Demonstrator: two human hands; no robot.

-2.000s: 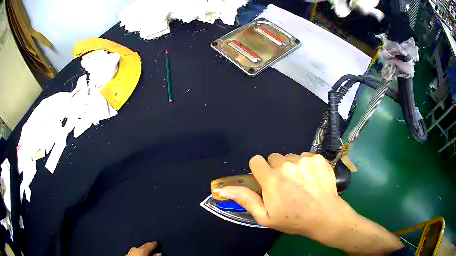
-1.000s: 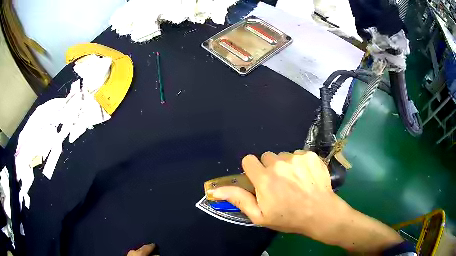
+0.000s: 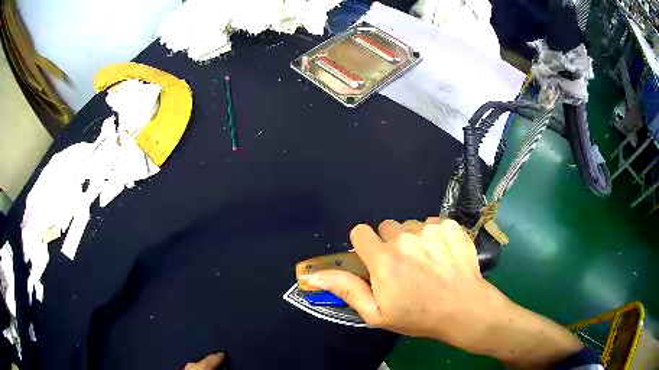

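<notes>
My right hand [image 3: 426,278] is closed around the brown wooden handle of the steam iron [image 3: 325,298]. The iron's silver tip points left and its sole lies on dark cloth, with a blue part under the grip. A dark fabric strip [image 3: 195,238] curves across the dark table cover and shows only by a faint edge line. My left hand [image 3: 206,362] is cut off by the bottom edge; only a finger or thumb tip shows on the dark cloth, and I cannot tell what it holds.
The iron rest [image 3: 357,63] lies on a white sheet [image 3: 462,83] at the far right. A green pencil [image 3: 230,114], a yellow curved template [image 3: 177,108] and white cut pieces [image 3: 65,181] lie at the left. The iron's black hose [image 3: 471,170] runs up at right. A yellow frame [image 3: 629,332] stands lower right.
The view has shifted slightly, so the table things appear a little further left. My right hand stays on the iron, which shows little or no movement over the cloth.
</notes>
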